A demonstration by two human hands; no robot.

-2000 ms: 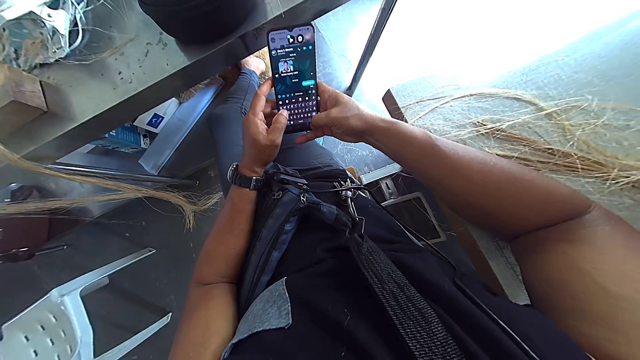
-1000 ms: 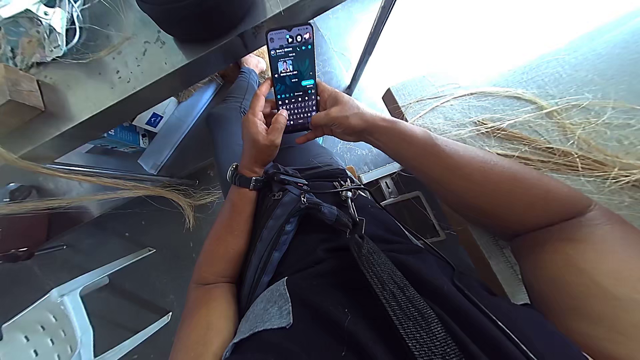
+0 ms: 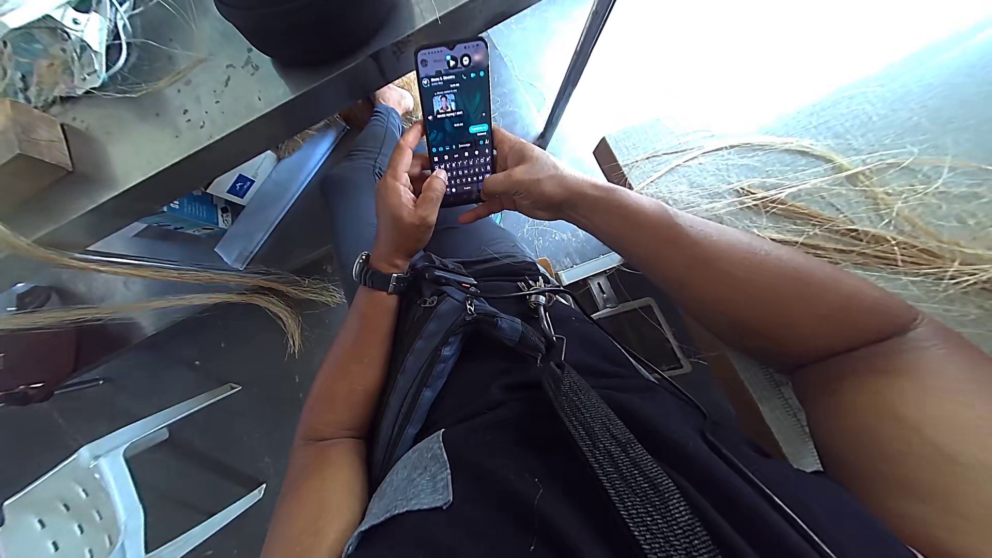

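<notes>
A smartphone [image 3: 456, 124] is held upright between my two hands above my lap, its lit screen showing a chat and a keyboard. My left hand [image 3: 408, 194] grips its left side and lower edge, with the thumb over the keyboard. Around the phone's lower right side is my right hand [image 3: 527, 174], its thumb at the keyboard's edge; the fingers behind the phone are partly hidden. A black wristwatch [image 3: 380, 275] is on my left wrist.
Long straw-coloured fibres [image 3: 868, 209] lie on the surface at right; another bundle [image 3: 256, 291] hangs at left. A metal table [image 3: 232, 116] carries a wood block [image 3: 31, 147] and a black object [image 3: 310, 27]. A white plastic chair [image 3: 116, 480] stands lower left.
</notes>
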